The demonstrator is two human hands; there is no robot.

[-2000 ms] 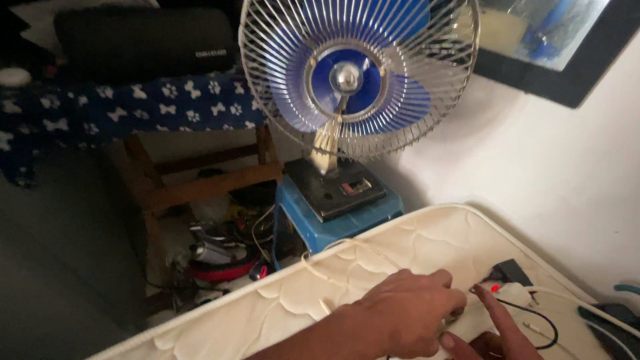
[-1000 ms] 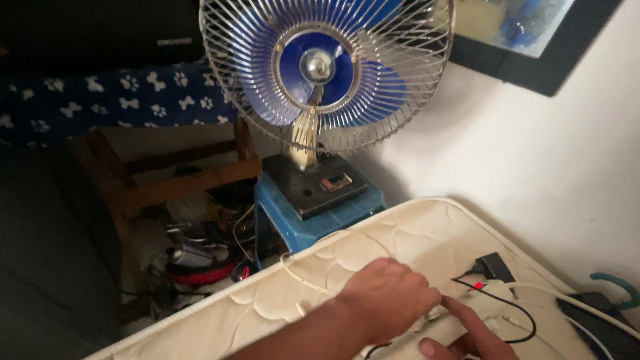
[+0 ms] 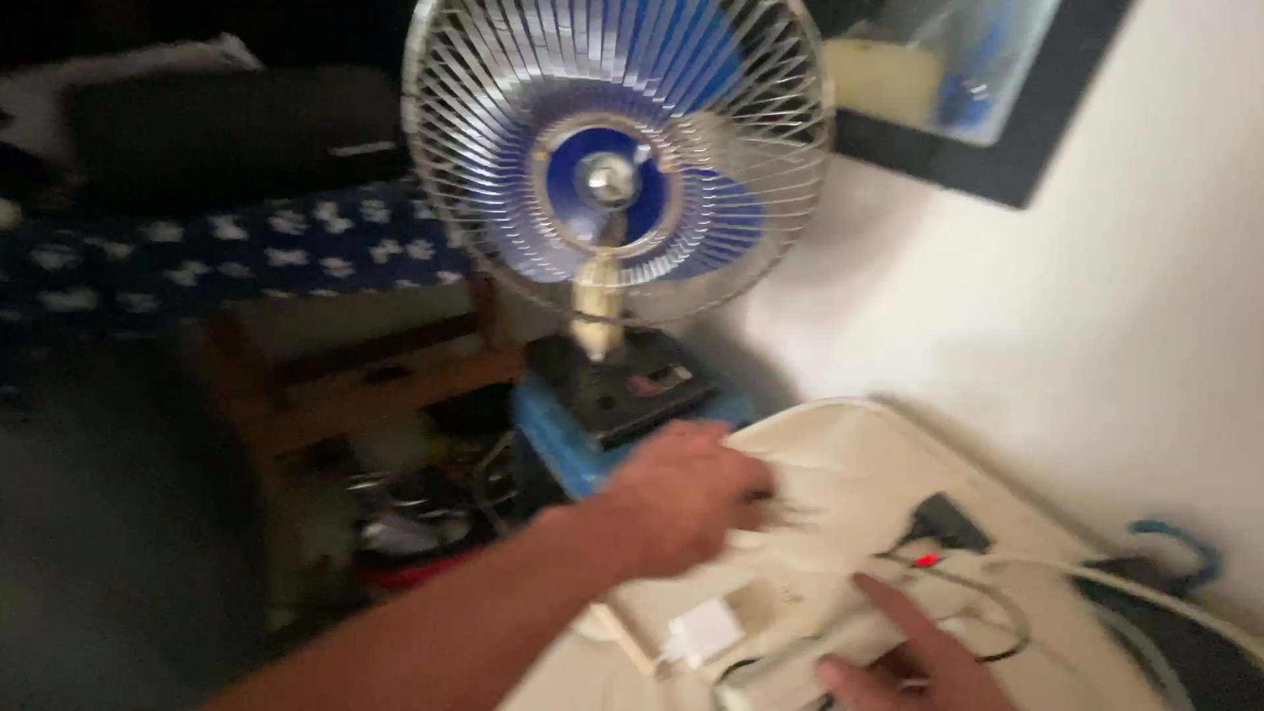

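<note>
My left hand [image 3: 691, 499] is lifted over the cream mattress [image 3: 839, 434], its fingers curled and blurred, with something small and dark at the fingertips that I cannot make out. My right hand [image 3: 908, 647] rests on a pale power strip [image 3: 829, 632], thumb and forefinger apart on either side of it. A red light [image 3: 926, 560] glows at the strip's far end, beside a black plug adapter [image 3: 948, 523]. A white charger [image 3: 705, 632] lies left of the strip, near my left wrist. Black and white cables run around them.
Beyond the mattress, a fan with blue blades [image 3: 607, 178] stands on a blue plastic stool [image 3: 553, 444]. To the left are a paw-print cloth [image 3: 286, 247], a dark speaker [image 3: 237, 133] and a wooden frame [image 3: 395, 395]. A dark-framed picture [image 3: 1022, 168] hangs on the right wall.
My left hand has moved up and away from my right hand and the power strip. The white charger now shows between them.
</note>
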